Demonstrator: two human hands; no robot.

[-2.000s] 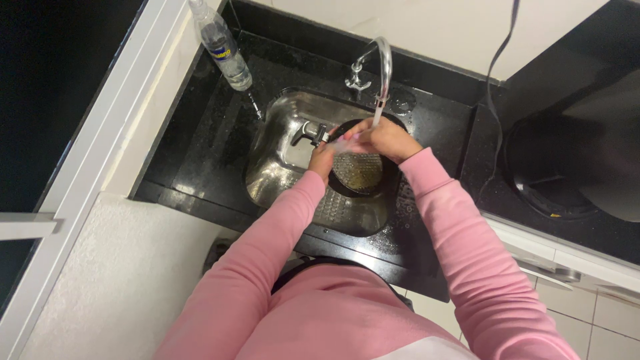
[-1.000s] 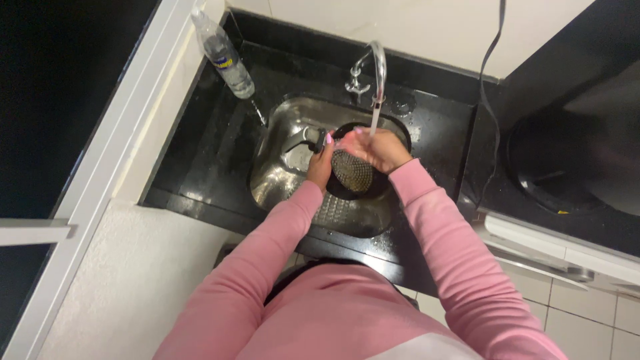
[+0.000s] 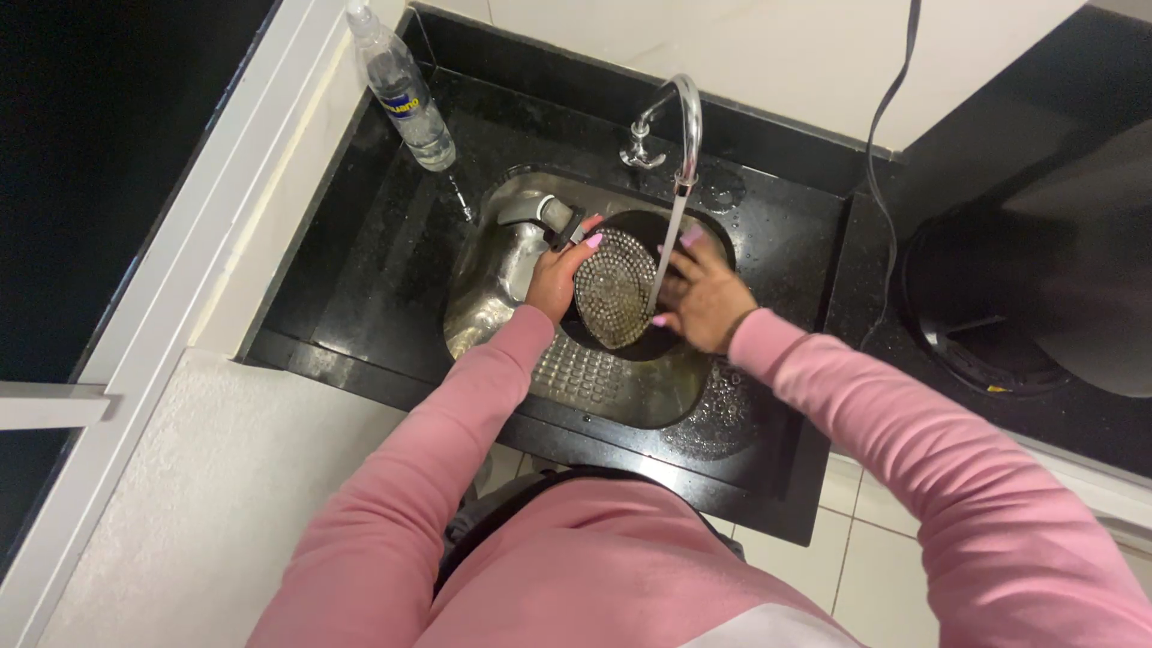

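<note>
A dark round pan or basket with a dimpled or perforated metal bottom (image 3: 616, 288) is tilted in the steel sink (image 3: 576, 378). My left hand (image 3: 558, 277) grips its left rim, thumb on the inside, close to a grey and black handle (image 3: 544, 214). Water from the chrome faucet (image 3: 688, 135) runs down into it. My right hand (image 3: 706, 297), blurred, is at the right side of the pan beside the stream, its fingers spread. Whether those fingers touch the pan cannot be told.
A clear plastic bottle (image 3: 409, 108) lies or leans at the back left of the black stone counter (image 3: 360, 243). The tap knob (image 3: 641, 153) is behind the sink. A dark cord (image 3: 873, 162) hangs at the right, near a large black round object (image 3: 981, 315).
My right hand has moved from close beside my left hand to the right side of the pan, and its fingers have spread. My left hand stays at the left rim.
</note>
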